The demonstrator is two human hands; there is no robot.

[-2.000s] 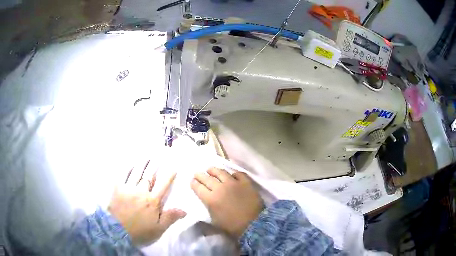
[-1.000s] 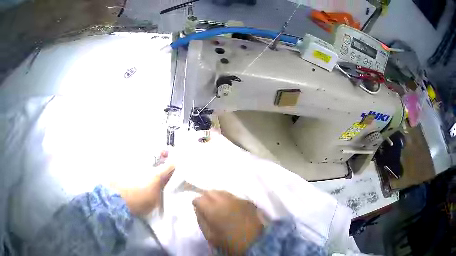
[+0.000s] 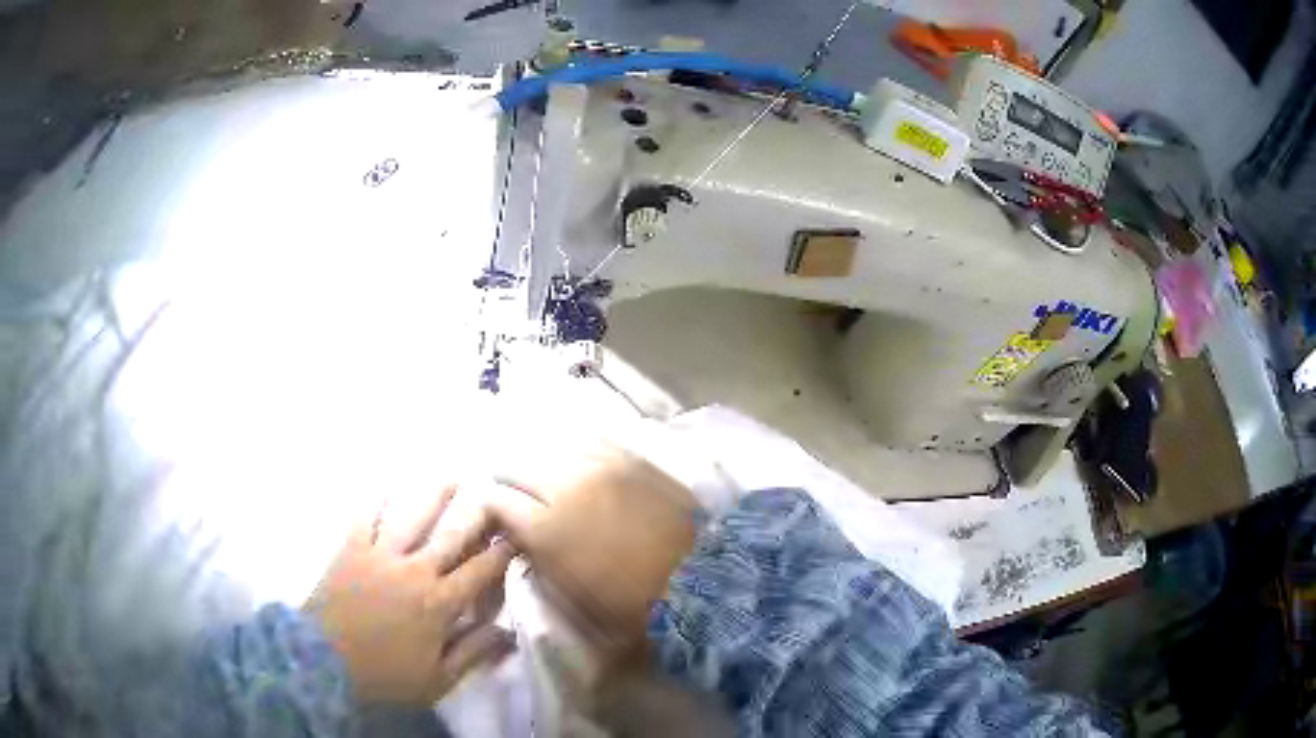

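White fabric point(image 3: 772, 459) lies on the machine bed in front of the needle area and hangs down between my hands; its left part is washed out by the lamp. The presser foot area point(image 3: 492, 361) is just beyond my fingers, blurred by glare. My left hand point(image 3: 411, 598) rests on the fabric at lower centre, fingers bent toward my right hand. My right hand point(image 3: 599, 541) is beside it, blurred, its fingertips meeting the left fingers over a fold of the fabric. The fingertips are partly hidden, so the exact pinch does not show.
The cream sewing machine arm point(image 3: 924, 260) spans the centre right, with a blue hose point(image 3: 678, 64) over its head. A control panel point(image 3: 1032, 130) and a white box with a yellow label point(image 3: 918, 133) sit above it. Orange-red material point(image 3: 960, 46) lies behind. Clutter is at right.
My hands have come together over the fabric; the right hand has moved up and left, with more sleeve showing. The fabric on the right has shifted and is partly covered by my right sleeve.
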